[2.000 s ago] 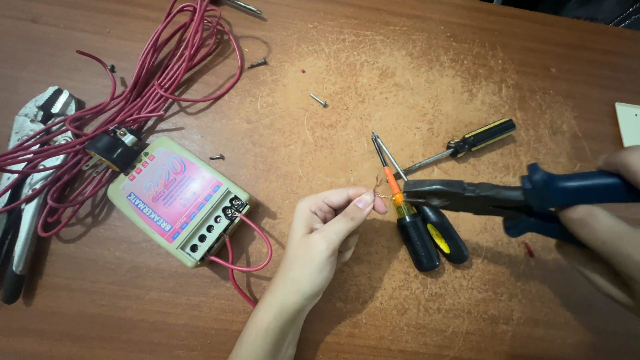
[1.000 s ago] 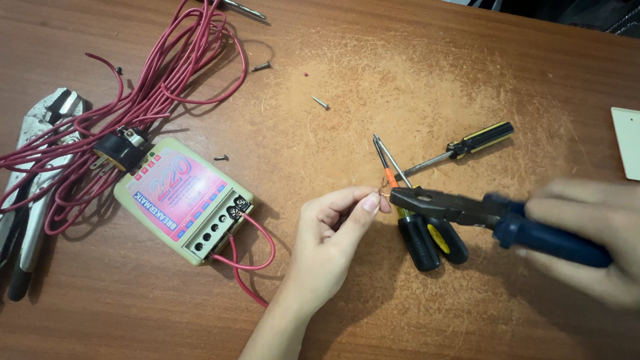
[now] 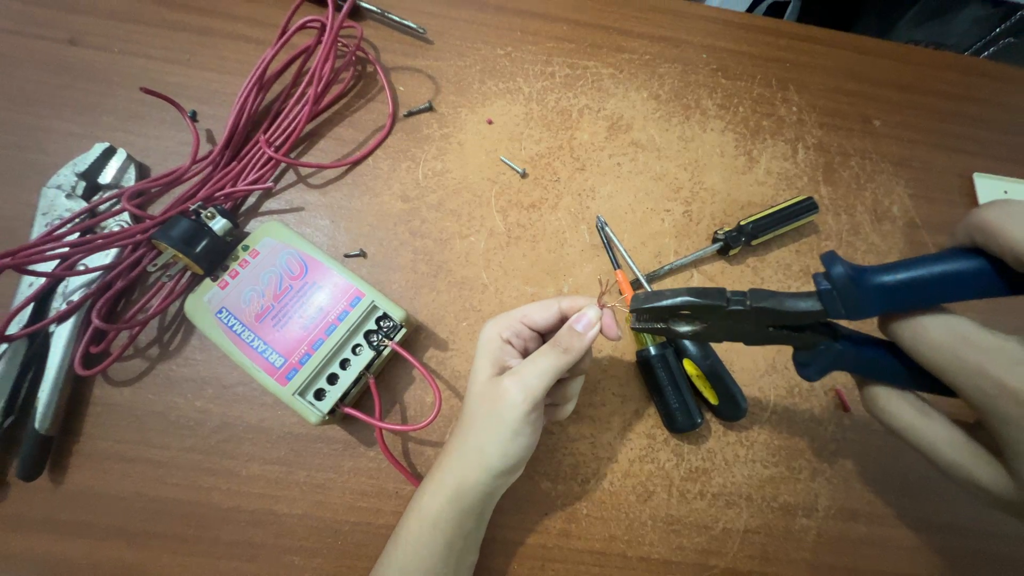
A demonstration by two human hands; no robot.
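Observation:
Frayed copper wire strands [image 3: 606, 298] stick out between the thumb and fingertips of my left hand [image 3: 534, 384]. My right hand [image 3: 952, 384], partly cut off at the right edge, grips the blue handles of combination pliers [image 3: 720, 316]. The jaws of the pliers are parted a little, just right of the strands; whether they touch them I cannot tell. Under the jaws lie screwdrivers with black handles [image 3: 670, 388], one with an orange part on its shaft. To the left is a Breakermatic voltage protector box [image 3: 280, 312] with red wires [image 3: 424, 372] at its terminals.
A coil of red wire [image 3: 320, 88] and a black plug [image 3: 194, 242] lie beyond the box. Locking pliers [image 3: 68, 264] rest at the far left. Loose screws [image 3: 513, 166] lie on the wooden table, a yellow-black screwdriver [image 3: 768, 226] lies right of centre, and a pale plate [image 3: 998, 189] sits at the right edge.
The pliers' jaws were at the strands by my left fingertips and now stand slightly farther right, parted. My right hand has shifted on the handles. My left hand still pinches the wire.

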